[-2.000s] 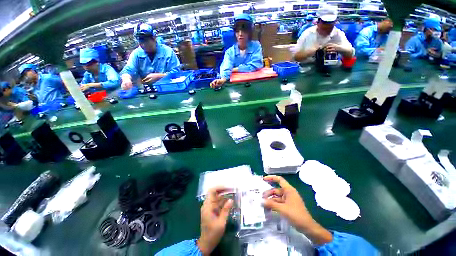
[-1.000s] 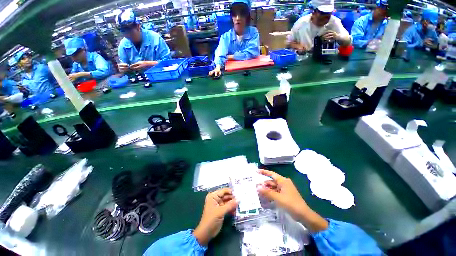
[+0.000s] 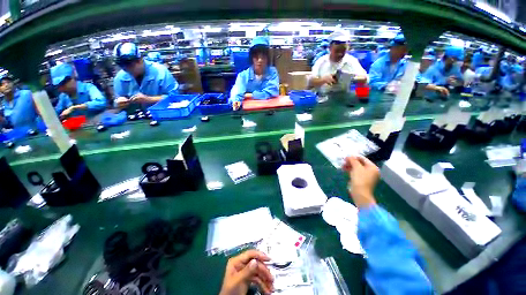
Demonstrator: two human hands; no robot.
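Observation:
My right hand point(image 3: 362, 176) is stretched out to the right, its fingertips on the lower edge of a clear bag with a whitish piece inside point(image 3: 346, 145), beside an open black box. My left hand point(image 3: 247, 272) is low at the centre with curled fingers, at the left edge of a loose pile of filled clear bags point(image 3: 288, 245). Some bags show white slips, one with a red mark. Whether the left fingers grip one cannot be told. A flat stack of whitish empty bags point(image 3: 239, 229) lies just behind the left hand.
A white stack with a round hole point(image 3: 303, 199) and white round pieces point(image 3: 340, 216) lie ahead. Black rings point(image 3: 156, 236) and crumpled plastic point(image 3: 43, 250) are at left, long white blocks point(image 3: 455, 210) at right. Open black boxes point(image 3: 167, 176) line the far side; people sit opposite.
My right hand has left the bag held in front and reached forward and right, to a clear bag by the boxes. My left hand has moved down. The view has shifted.

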